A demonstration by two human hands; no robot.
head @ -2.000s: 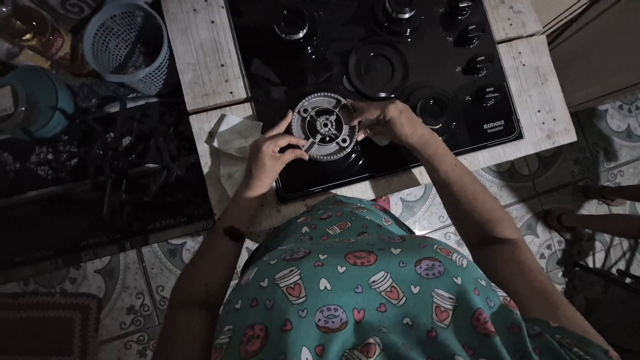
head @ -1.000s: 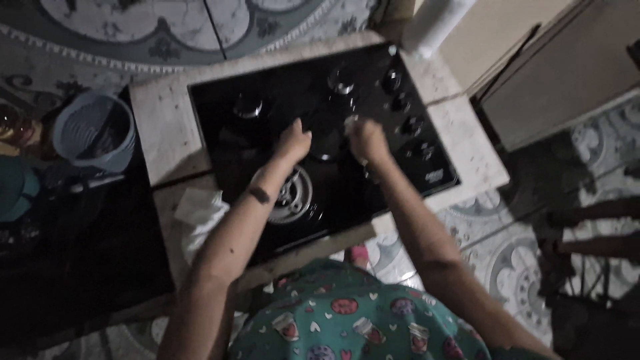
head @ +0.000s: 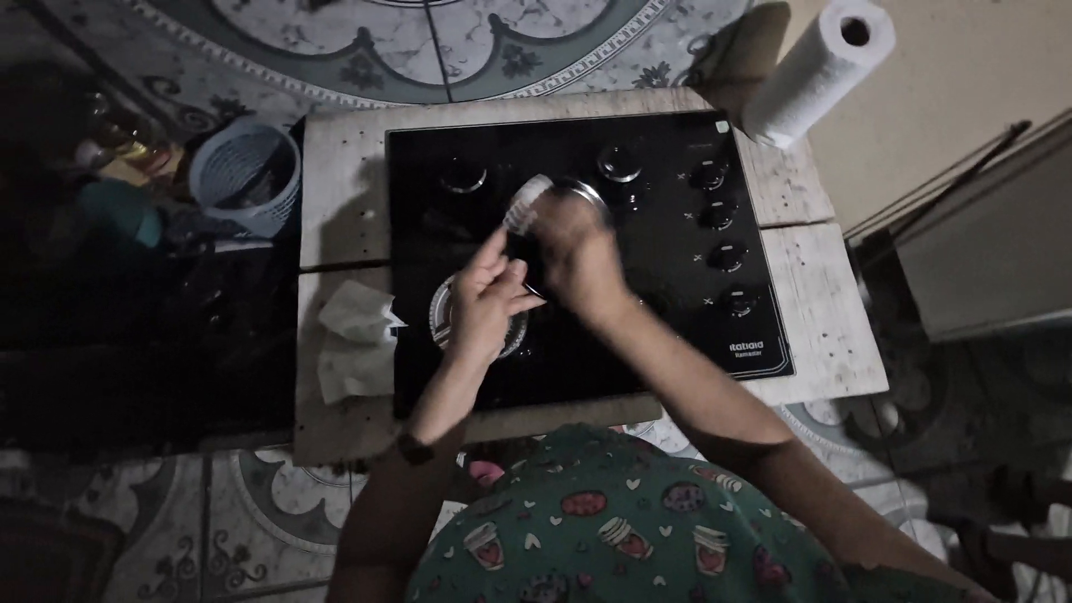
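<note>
A black glass gas cooktop (head: 586, 352) lies on pale wooden boards. My left hand (head: 488, 306) grips a dark round burner cap by its edge, above the near-left burner. Blurred by motion, my right hand (head: 578, 243) is at the cap's right side, with a crumpled white patterned paper (head: 526, 203) showing at its fingers. Partly behind my left hand sits a metal burner ring (head: 444, 314) at the near left. A shiny curved metal rim (head: 586, 193) shows just behind my right hand. Burner bases stand at the back left (head: 463, 176) and back right (head: 620, 164).
A paper towel roll (head: 816, 75) stands at the back-right corner. Crumpled paper (head: 358, 343) lies on the boards left of the cooktop. A blue-grey plastic basket (head: 245, 180) is at the left. Control knobs (head: 727, 256) line the cooktop's right side. A person's legs show at far right.
Both hands have left the burner ring they touched two seconds ago and are now farther up over the cooktop. The view has shifted, bringing the paper towel roll into sight.
</note>
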